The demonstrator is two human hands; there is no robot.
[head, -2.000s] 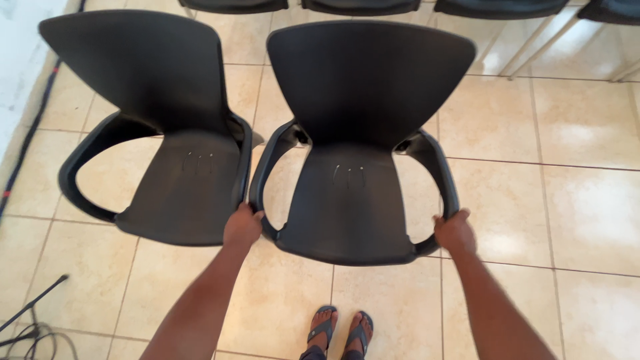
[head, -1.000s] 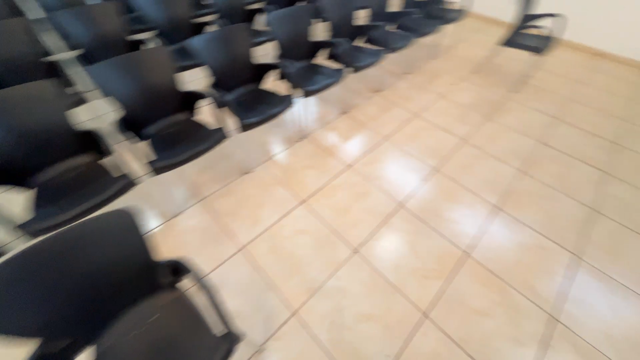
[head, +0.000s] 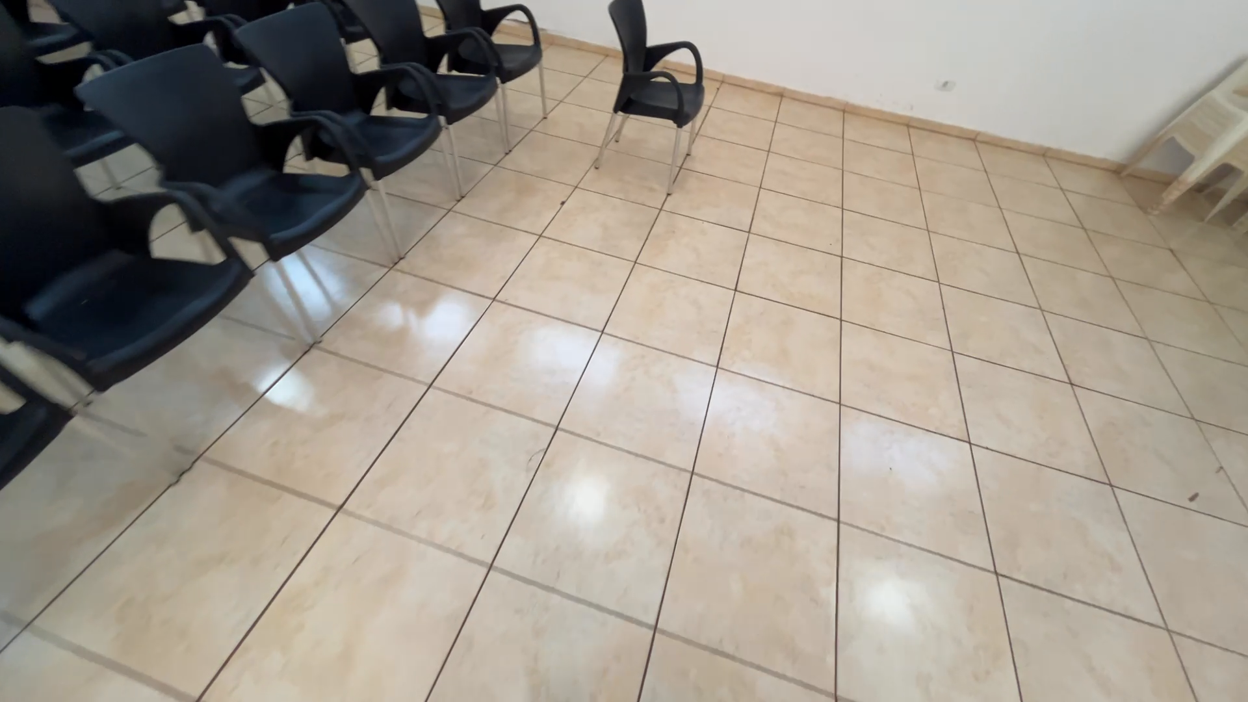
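Note:
Neither of my hands shows in the head view now, so what they hold or touch is hidden. Rows of black plastic armchairs with metal legs fill the upper left; the nearest whole seat belongs to a black armchair (head: 127,302) at the left edge. Behind it in the same row stands another black armchair (head: 292,205). One separate black armchair (head: 663,97) stands upright near the wall at the top centre, its seat turned to the right.
Glossy beige floor tiles (head: 780,439) spread across the middle and right. A white wall (head: 877,58) with a small socket plate (head: 945,86) runs along the back. Stacked pale plastic chairs (head: 1204,136) lean at the right edge.
Two seconds ago both my hands were on the armrests of a black chair beside another one; now hands and those two chairs are out of sight. The view has swung far round to the wall.

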